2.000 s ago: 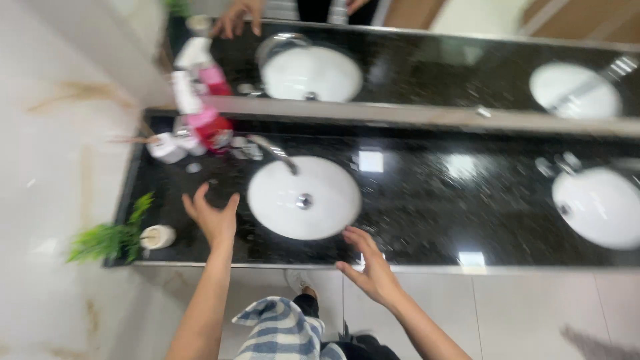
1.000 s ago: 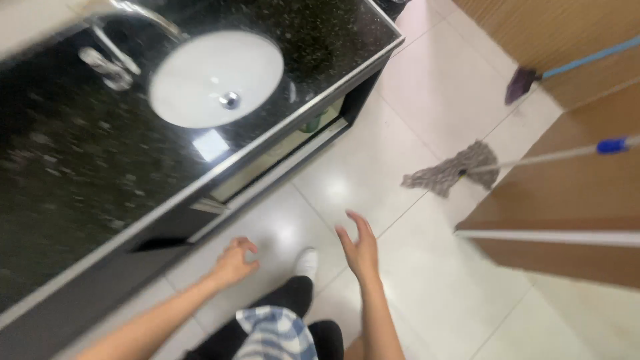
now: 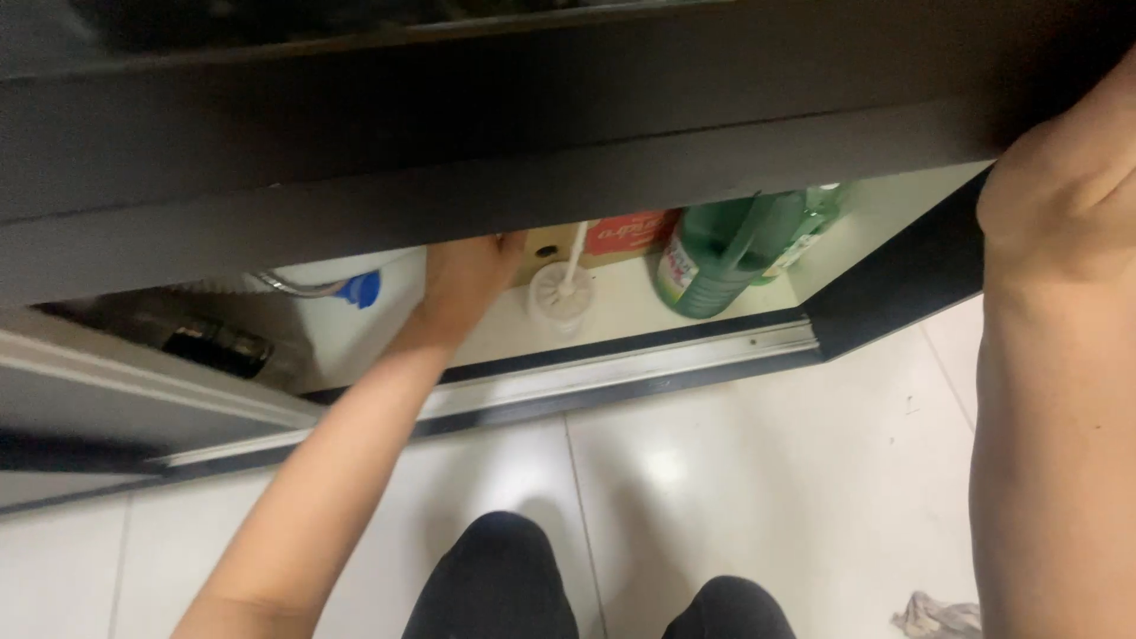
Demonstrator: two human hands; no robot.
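My left hand (image 3: pixel 475 271) reaches into the cabinet under the counter, its fingers largely hidden behind the upper edge and in front of a cardboard box (image 3: pixel 628 234); what it touches cannot be told. Just right of it stands a toilet brush in a clear plastic holder (image 3: pixel 561 300), its white handle leaning up. Farther right are a large green plastic bottle (image 3: pixel 706 257) and another green bottle (image 3: pixel 812 222) behind it. Of my right arm, the wrist and forearm show at the right edge, by the cabinet's end; the right hand itself is out of sight.
A corrugated hose with a blue end (image 3: pixel 362 290) and a dark cylindrical object (image 3: pixel 217 346) lie at the cabinet's left. The cabinet's sliding track (image 3: pixel 621 366) runs along the bottom opening. A grey mop head (image 3: pixel 936 617) rests on the tiled floor at lower right.
The view has moved from above the counter down to the cabinet's opening. My left hand has gone from in front of my body into the cabinet; my right arm is now raised beside it.
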